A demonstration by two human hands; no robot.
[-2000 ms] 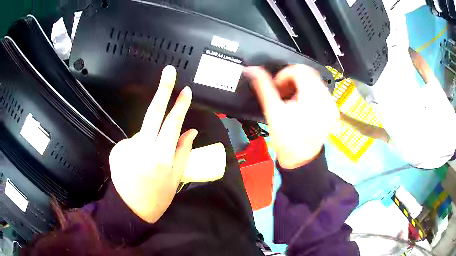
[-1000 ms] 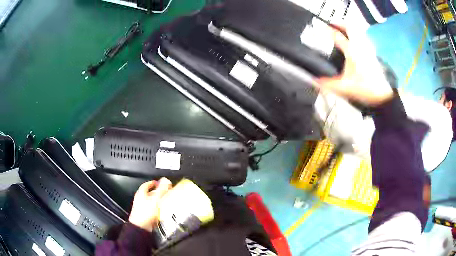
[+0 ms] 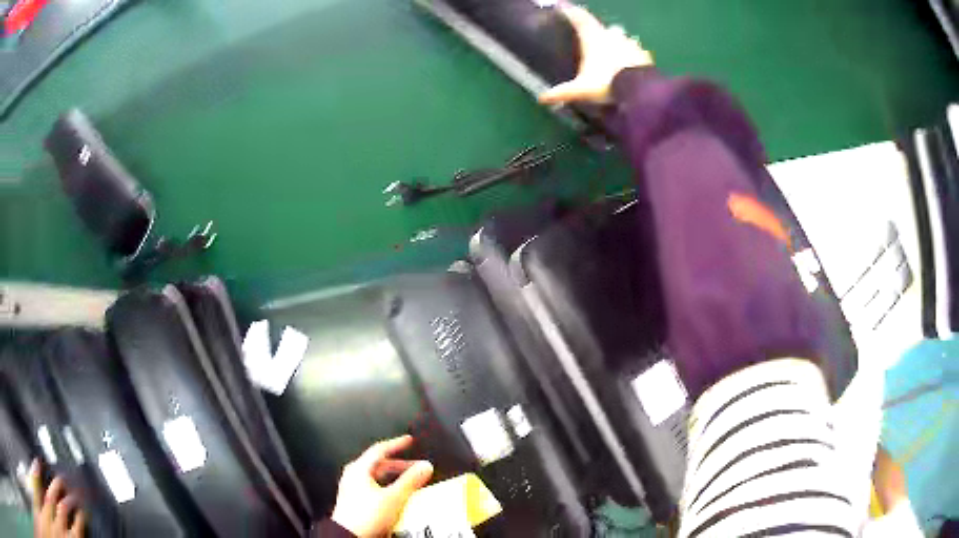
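Observation:
My right hand (image 3: 602, 55) is at the top, gripping the end of a black electronic unit (image 3: 512, 34) over the green surface. My left hand (image 3: 376, 485) is at the bottom, holding a pale yellowish label sheet (image 3: 450, 509), cut off by the lower edge. Beside it a black unit (image 3: 440, 368) lies with its vented underside up, bearing a white rating label (image 3: 487, 434) and a small label (image 3: 519, 420). Another labelled unit (image 3: 599, 305) lies to its right, partly behind my right sleeve.
Labelled black units (image 3: 158, 399) stand in a row at the lower left, with another person's hand (image 3: 55, 507) there. A folded white paper (image 3: 276, 355), a bundled power cord (image 3: 478, 184) and a smaller black device (image 3: 98, 181) lie on the green surface (image 3: 284, 126).
My right arm has swung forward over the green surface with a unit in hand. The view has turned. The unit in front of me now lies beside the right-hand units.

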